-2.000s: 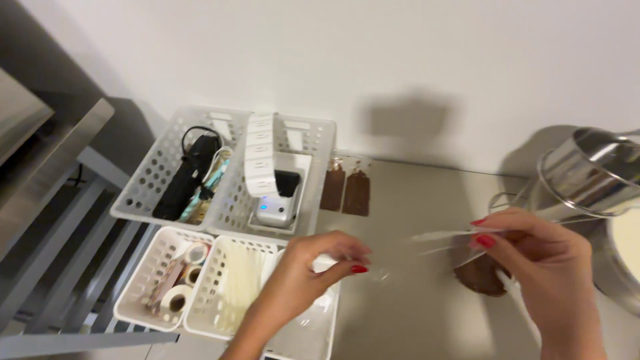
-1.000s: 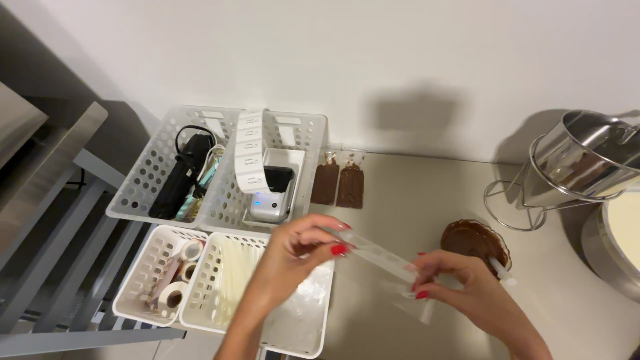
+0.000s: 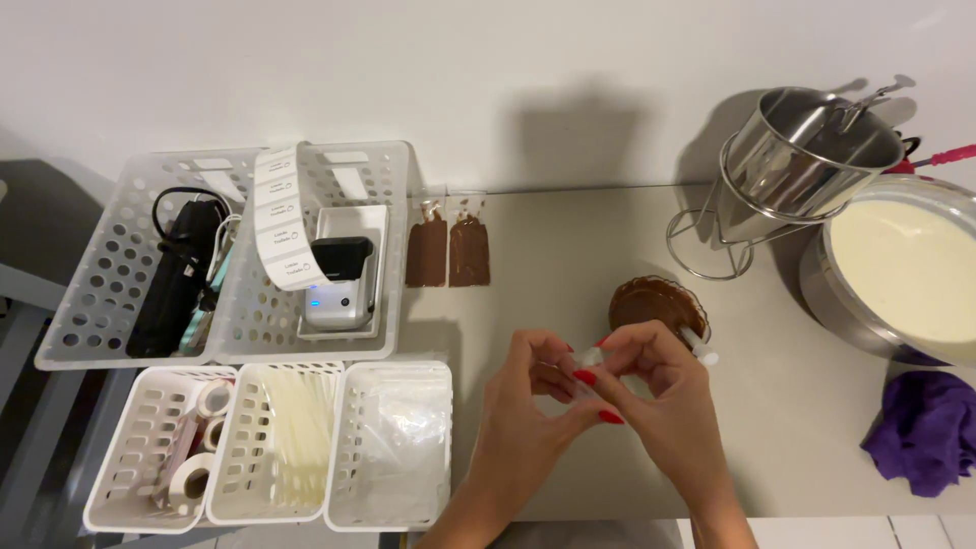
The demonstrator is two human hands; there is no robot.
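Near the counter's middle, my left hand (image 3: 534, 404) and my right hand (image 3: 656, 389) meet with fingertips together, pinching a small clear plastic bag (image 3: 587, 357) between them; most of it is hidden by the fingers. Just beyond my right hand stands a scalloped glass bowl of melted chocolate (image 3: 652, 301), with a white-handled utensil (image 3: 700, 349) leaning in it. Two clear bags, one (image 3: 427, 252) beside the other (image 3: 469, 252), lie flat near the wall, with chocolate inside and smears toward their upper ends.
Left, a perforated basket holds a label printer (image 3: 343, 301) with a curling label strip (image 3: 278, 221). Smaller baskets hold tape rolls (image 3: 191, 484), pale strips (image 3: 297, 435) and clear bags (image 3: 404, 435). Right are a steel funnel on a stand (image 3: 808, 168), a pot of cream-coloured liquid (image 3: 907, 267) and a purple cloth (image 3: 926, 435).
My hands have come together, and the clear bag that was stretched between them a second ago is now gathered at my fingertips. The chocolate bowl, mostly hidden two seconds ago, shows more fully.
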